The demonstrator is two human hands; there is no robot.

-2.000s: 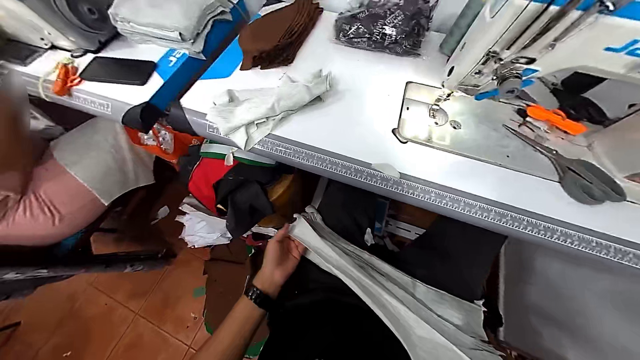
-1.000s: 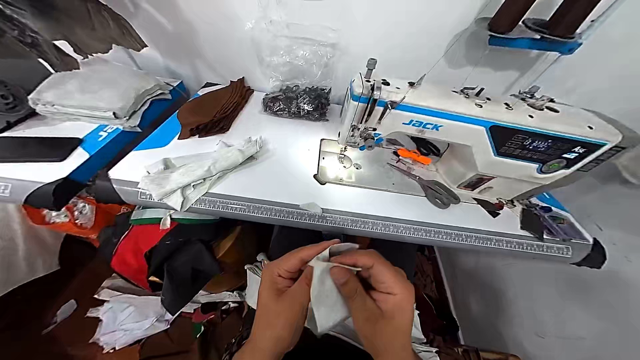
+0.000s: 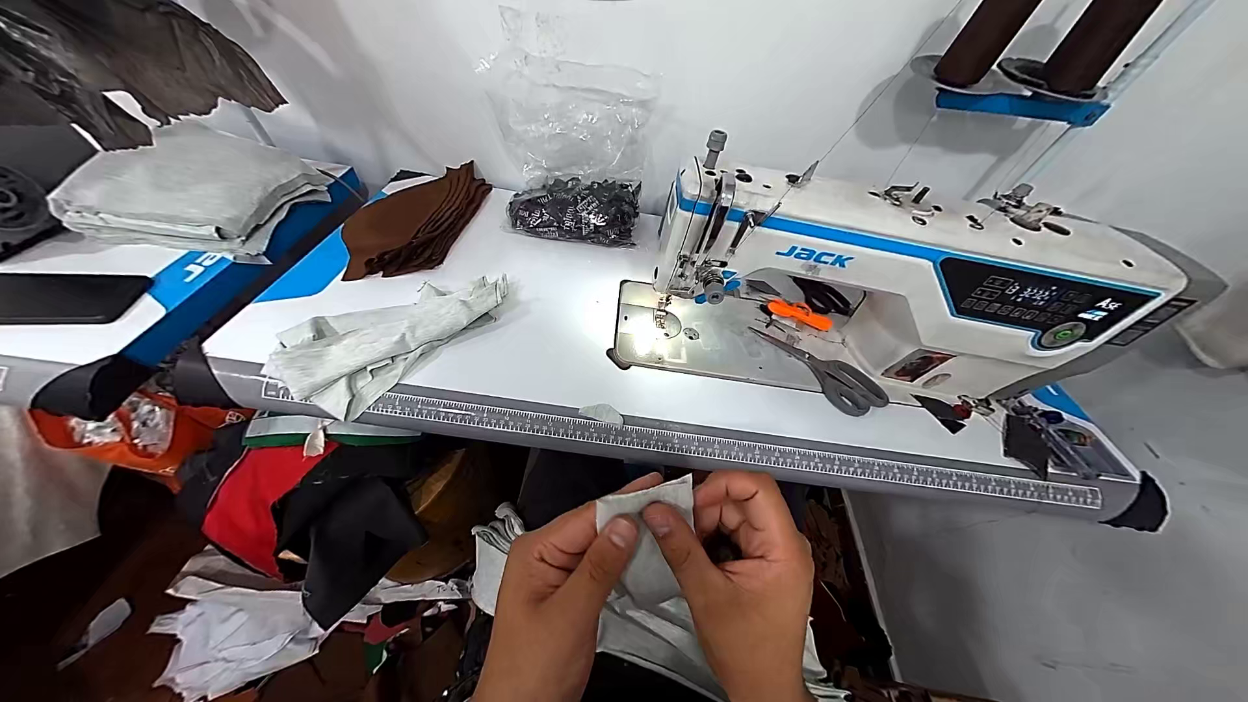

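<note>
A strip of pale grey-green fabric (image 3: 645, 565) is pinched near its top edge between my left hand (image 3: 561, 580) and my right hand (image 3: 746, 575), thumbs side by side on the cloth. The rest of it hangs down toward my lap, in front of the table edge. Beyond my hands stands a Jack sewing machine (image 3: 838, 253), its needle area lit. Grey-handled scissors (image 3: 829, 375) lie on its bed, with an orange-handled tool (image 3: 799, 314) behind them. A crumpled piece of the same pale fabric (image 3: 385, 341) lies on the table to the left.
A measuring tape strip (image 3: 731, 451) runs along the table's front edge. Brown cut pieces (image 3: 414, 222), a clear bag of black labels (image 3: 575, 210) and folded pale cloth (image 3: 185, 190) sit farther back. Fabric scraps (image 3: 234, 624) and an orange bag (image 3: 136, 429) are below at left.
Two seconds ago my left hand held one end of the long pale cloth over my lap; now both hands pinch its edge together. The view has swung right.
</note>
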